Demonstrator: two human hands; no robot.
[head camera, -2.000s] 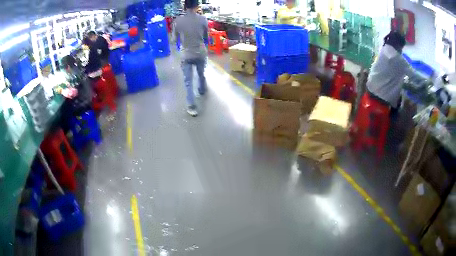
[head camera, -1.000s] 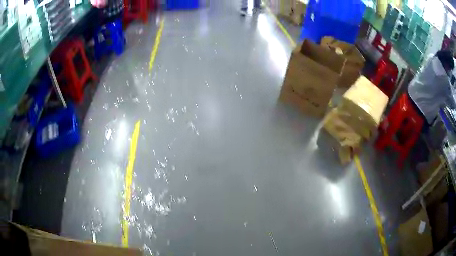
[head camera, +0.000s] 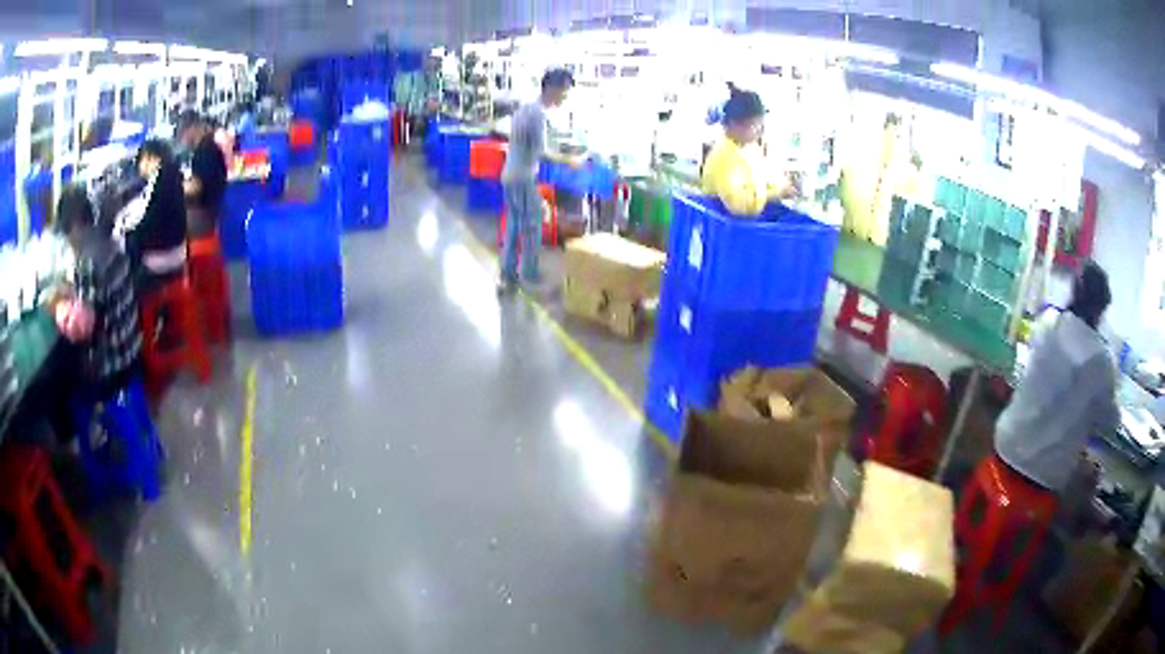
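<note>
Neither of my hands is in the picture. Nearest in front of me, at the lower right, an open brown carton stands on the grey floor. A second open carton with brown paper or flaps on top is just behind it. A tan closed carton or wrapped bundle lies to the right, with crumpled brown material at its lower front. Tall stacked blue totes stand behind the open cartons.
Grey floor with yellow lines runs ahead. Several people sit on stools at left; one stands by the right benches. A person sits on a red stool at right. A blue tote and brown carton stand farther along.
The view has tilted back up from the floor, and the open cartons and blue totes appear closer. The standing person is now at the right benches. The carton edge at the lower left has left view.
</note>
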